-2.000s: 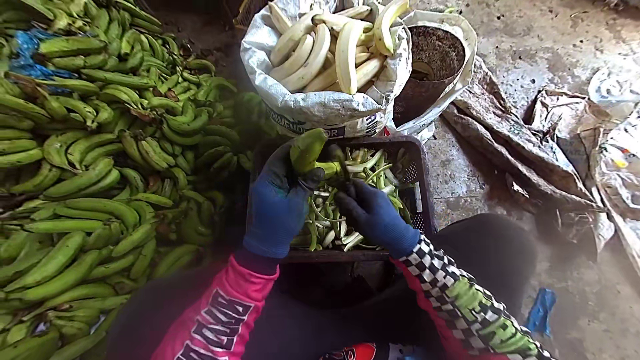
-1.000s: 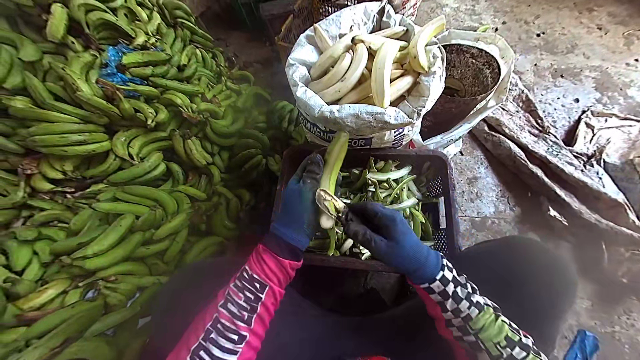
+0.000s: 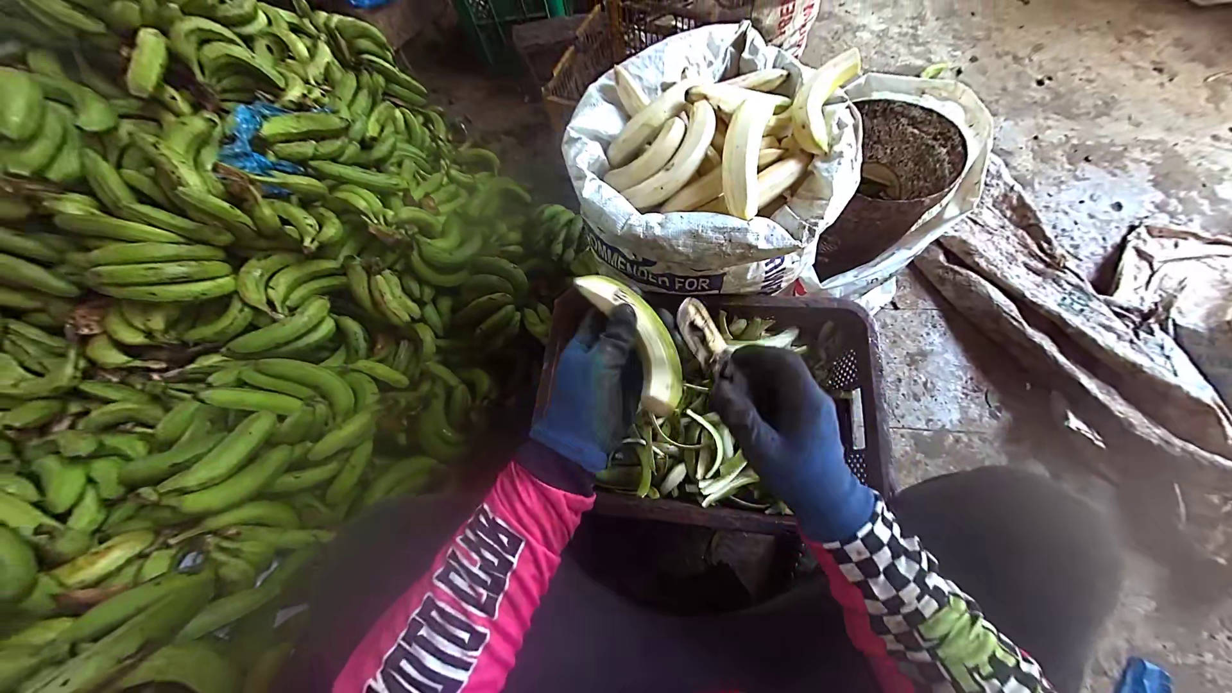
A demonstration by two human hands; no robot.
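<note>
My left hand [image 3: 595, 385], in a blue glove, holds a partly peeled green plantain [image 3: 647, 339] over the near-left part of a dark plastic crate [image 3: 712, 515]. Peel strips [image 3: 717, 462] lie inside the crate. My right hand [image 3: 780, 414], gloved too, grips a stained peeling tool or blade [image 3: 701, 329], whose exact kind I cannot tell; it is just right of the plantain, with a gap between them. Beyond the crate stands a white woven sack [image 3: 693, 236] full of peeled plantains [image 3: 683, 159].
A large heap of green plantains [image 3: 231, 385] covers the left side, with blue plastic [image 3: 252, 144] on it. Behind the crate at right is a sack-wrapped dark bucket [image 3: 910, 154]. Crumpled sacking [image 3: 1078, 327] lies on the floor [image 3: 1059, 106] to the right.
The tool in my right hand has moved away from the plantain and now shows upright beside it. More pale flesh shows on the plantain. The view has shifted left.
</note>
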